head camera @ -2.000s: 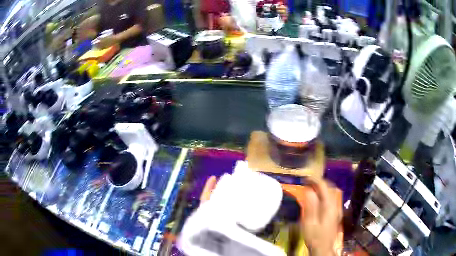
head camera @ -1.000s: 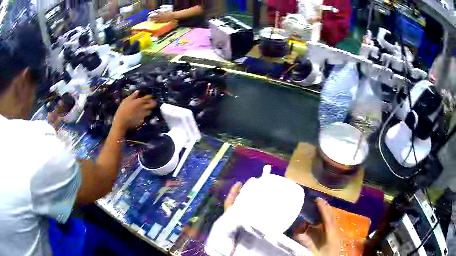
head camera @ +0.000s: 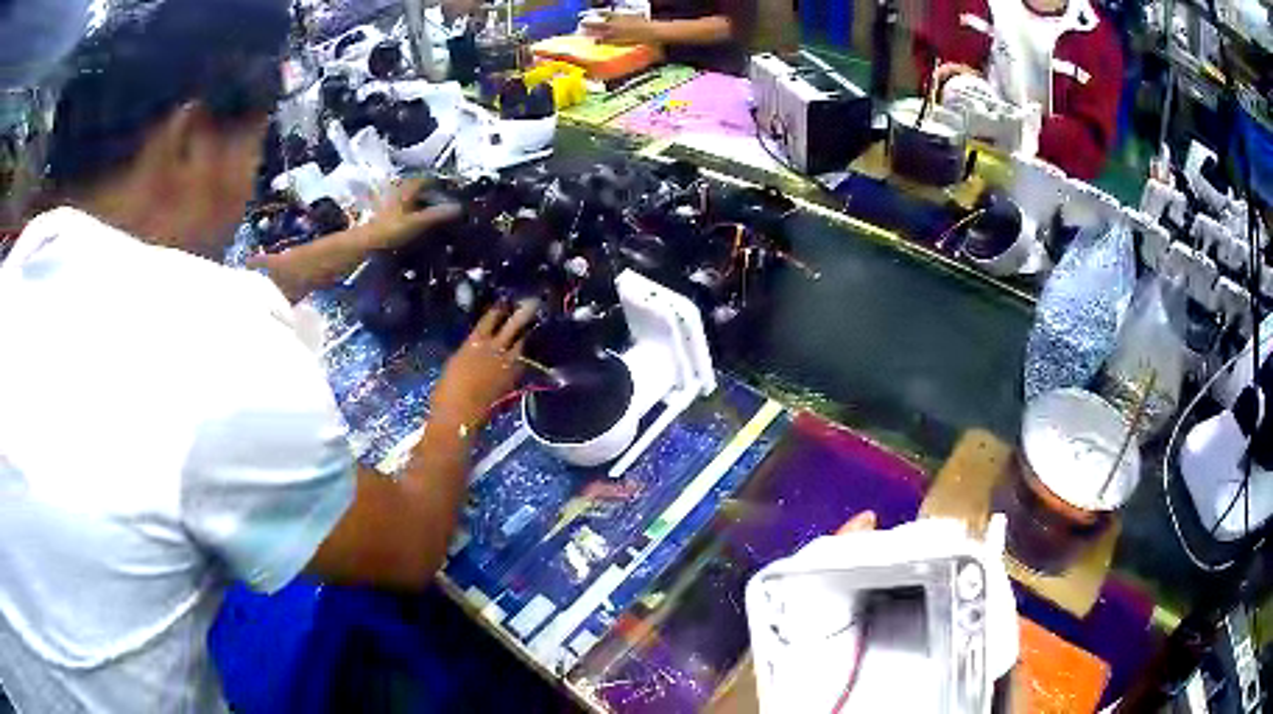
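Observation:
A white plastic camera housing (head camera: 887, 621) is in the lower right, its open box side facing me. A dark recess and a thin red wire show inside it. Fingertips of my left hand (head camera: 854, 525) show at the housing's top edge; the rest of the hand is mostly hidden behind it. My right hand is not visible; the housing may hide it.
A person in a white shirt (head camera: 168, 446) sits left, hands at a pile of black camera heads (head camera: 586, 230). A white housing with black head (head camera: 579, 419) lies on the bench. The grease pot (head camera: 1075, 453) stands near the orange mat (head camera: 1061, 670).
The view has swung left. The housing has turned so its open box side faces me. My right hand, earlier beside it, no longer shows. The other person's second hand now shows near the black head.

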